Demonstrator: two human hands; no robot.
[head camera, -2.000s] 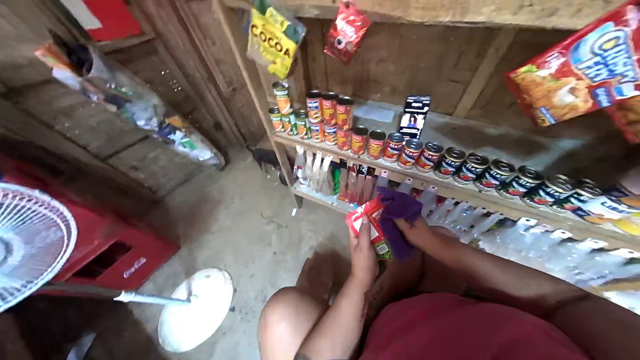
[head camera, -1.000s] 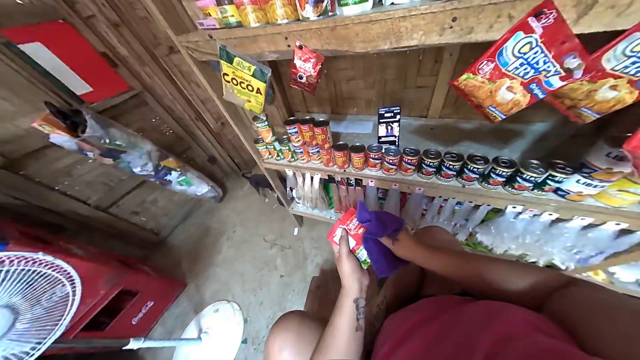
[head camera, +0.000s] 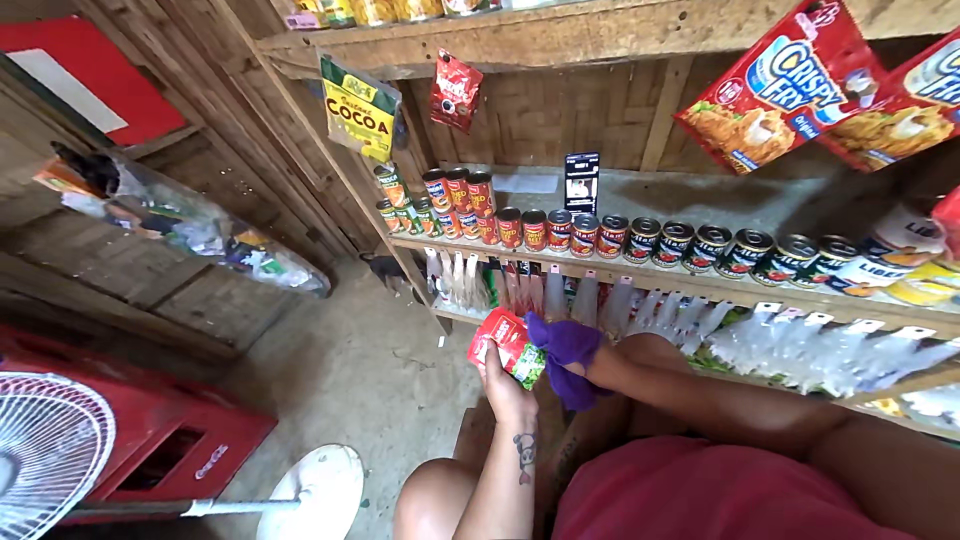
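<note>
In my left hand (head camera: 508, 388) is a red and green food pouch (head camera: 510, 346), its printed front partly under my thumb. A purple cloth (head camera: 568, 358) covers most of my right hand (head camera: 581, 369), which grips it against the pouch's right edge. Both hands are above my lap, before a wooden shelf (head camera: 660, 279). Along that shelf stands a row of food cans (head camera: 584, 236), with some stacked at its left end. A phone (head camera: 582, 182) with a lit screen leans upright behind the cans.
Plastic bags (head camera: 810, 352) hang under the shelf edge. A cocoa pack (head camera: 358, 112) and red Crispy Fry packs (head camera: 795, 90) hang above. At the left are a fan (head camera: 45, 457), its round white base (head camera: 322, 487) and a red crate (head camera: 202, 457). A dark animal (head camera: 386, 270) is by the shelf's left end.
The view has tilted up since two seconds ago, showing the upper shelf. The pouch and the purple cloth stay in my hands, close together.
</note>
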